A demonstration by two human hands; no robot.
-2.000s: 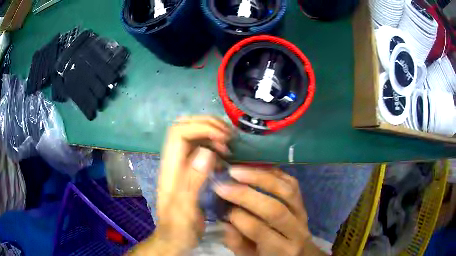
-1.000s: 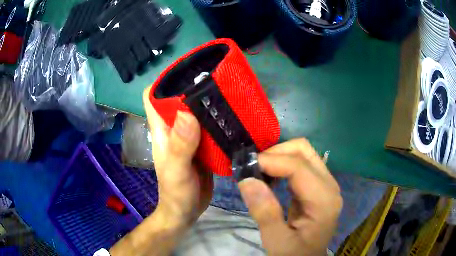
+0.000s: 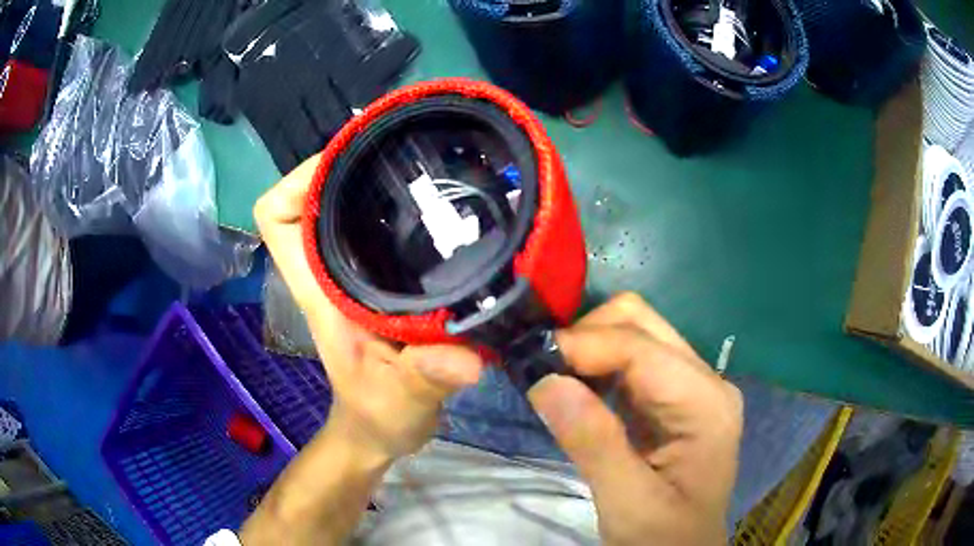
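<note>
A red mesh speaker housing (image 3: 558, 229) is held up in front of me, its open end tilted toward the camera. White connector and thin wires show inside the black interior. My left hand (image 3: 358, 363) is wrapped around its left side and underside, thumb near the lower rim. My right hand (image 3: 641, 411) pinches a black button strip (image 3: 534, 357) between thumb and forefinger at the housing's lower right, by the black recess. The strip's far end and how far it sits in the recess are hidden or unclear.
Blue speaker housings (image 3: 689, 101) stand at the back of the green bench (image 3: 769, 267). Black strips (image 3: 310, 80) are piled back left beside a clear plastic bag (image 3: 160, 176). A carton (image 3: 884, 213) of white rings is at right. A purple crate (image 3: 160, 427) and a yellow crate (image 3: 801, 491) stand low.
The red housing, standing on the bench at first, was taken up by my left hand. Since then its open end has turned toward the camera. My right hand still pinches the strip.
</note>
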